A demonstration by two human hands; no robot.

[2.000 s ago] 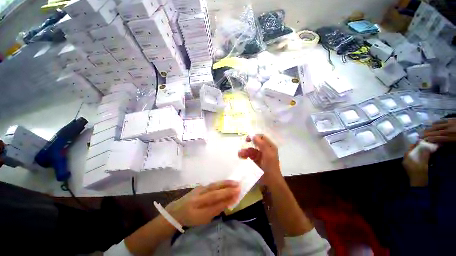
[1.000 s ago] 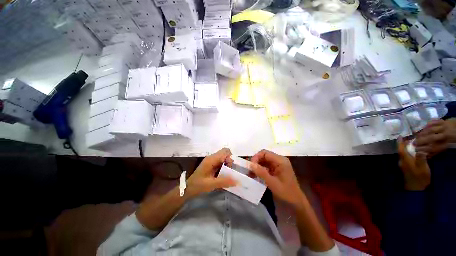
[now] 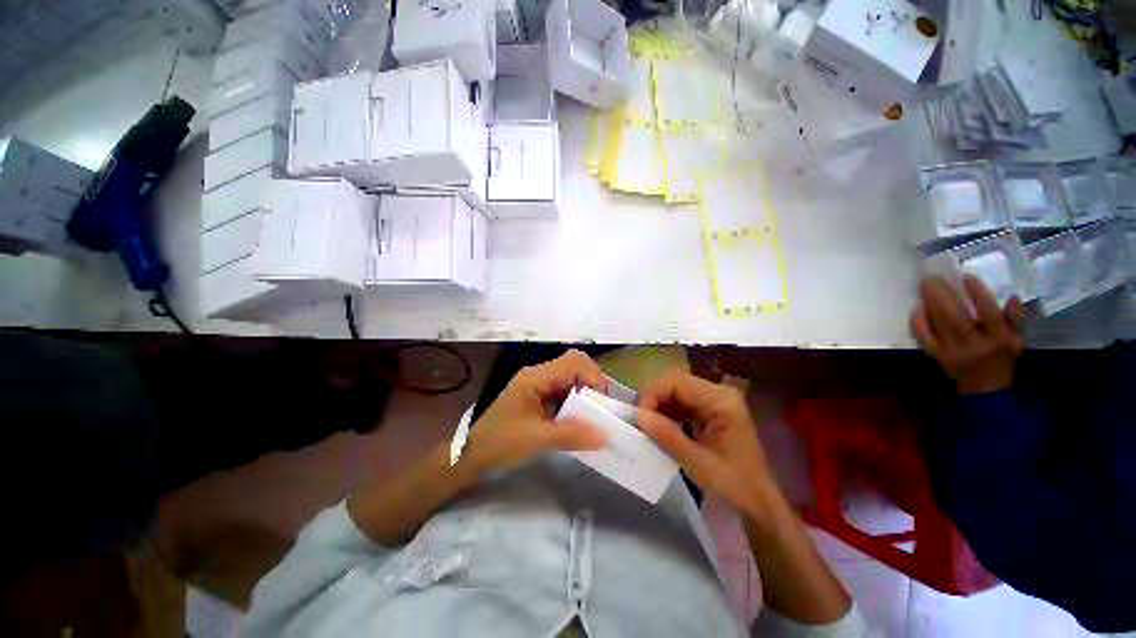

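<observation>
A small white product box [image 3: 625, 459] is held above my lap, tilted, with faint print on its face. My left hand [image 3: 536, 418] grips its left end, thumb on the face. My right hand [image 3: 704, 430] has its fingers at the box's upper right edge, thumb against it. The fingers hide part of the top edge, and I cannot tell whether a sticker is between them. A white strip [image 3: 461, 435] hangs at my left wrist. Yellow-edged label sheets [image 3: 744, 237] lie on the bench.
White box stacks [image 3: 430, 243] stand at centre left. A dark blue heat gun [image 3: 125, 193] lies at left. Open boxes with trays [image 3: 990, 268] stand at right, with another person's hand [image 3: 969, 334] on them. A red stool [image 3: 860, 499] is below right. A cable hangs from the bench edge.
The view has shifted, so the bench sits higher. Both hands stay on the box, which is turned slightly. The neighbour's hand has moved onto the open boxes.
</observation>
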